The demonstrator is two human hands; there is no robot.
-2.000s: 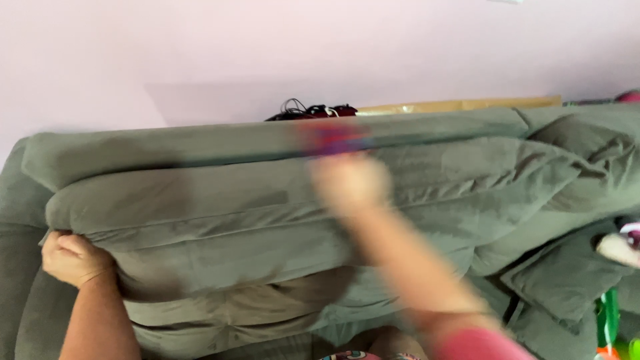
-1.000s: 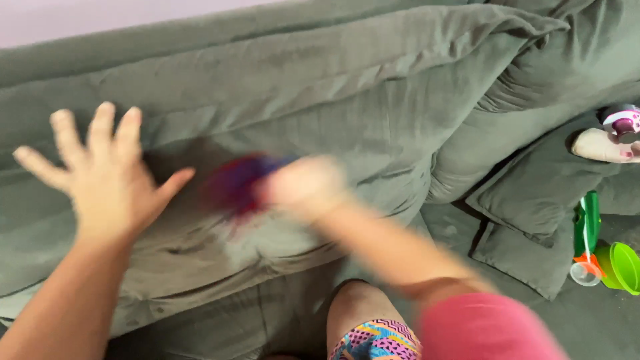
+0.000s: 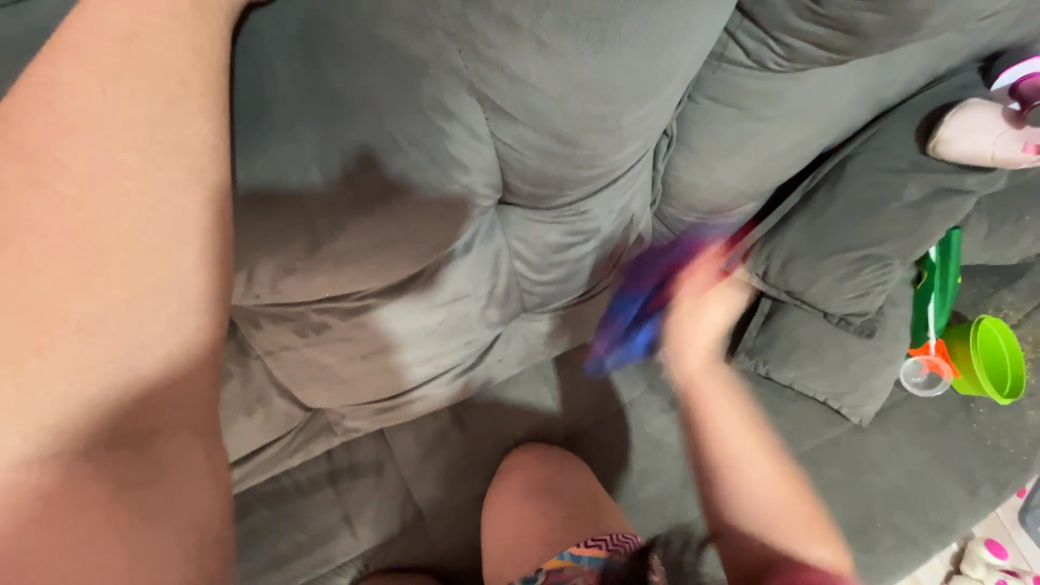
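Note:
My right hand (image 3: 705, 313), blurred by motion, grips a blue, purple and red cloth (image 3: 642, 301) over the lower right part of the grey sofa's backrest cushion (image 3: 561, 154), near the seat. My left forearm fills the left edge of the view and reaches up past the top edge. Most of my left hand is cut off there, so its fingers cannot be made out. One bare knee (image 3: 544, 496) rests on the sofa seat (image 3: 463, 439).
Grey pillows (image 3: 877, 203) lean at the right. Beyond them are a pink shoe-like item (image 3: 979, 134), a lime green bucket (image 3: 987, 357), a green toy (image 3: 937, 284) and a clear round cup (image 3: 926, 376). A white and pink plush-like thing (image 3: 987, 561) lies at the lower right corner.
My right hand has moved with the cloth from the backrest's middle down and right toward the pillows. My left hand, spread on the backrest a second ago, is now mostly beyond the top edge. The view has shifted.

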